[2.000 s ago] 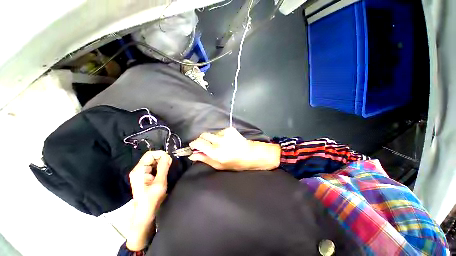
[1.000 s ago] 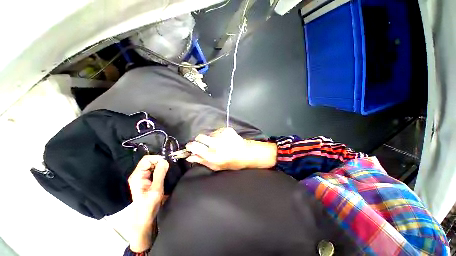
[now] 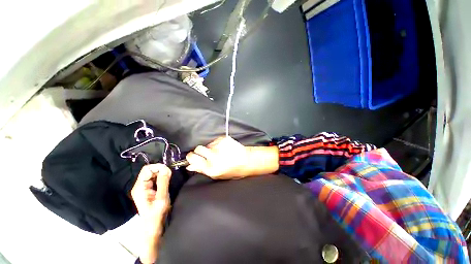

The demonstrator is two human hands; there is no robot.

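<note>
A black fabric bag (image 3: 85, 175) lies at the left, partly on my lap. A pale, thin looping line, piping or cord (image 3: 155, 140), curls along its near side. My left hand (image 3: 150, 191) pinches the end of this line and the bag edge between thumb and finger. My right hand (image 3: 219, 157) holds a small metal-tipped tool (image 3: 179, 163), perhaps snips, its tip beside my left fingertips. Most of the tool is hidden in the hand. A white cord (image 3: 232, 77) runs from the top of the picture down to my right hand.
A black apron (image 3: 232, 221) covers my lap. A white-covered table edge (image 3: 31, 118) lies at the left. A large blue bin (image 3: 338, 56) stands on the grey floor (image 3: 279, 77). A stuffed clear plastic bag (image 3: 165, 44) sits beyond my knee.
The view has shifted slightly, moving the blue bin and cord left and up. My right hand and the tool tip have stayed close to my left fingertips. Both grips look the same.
</note>
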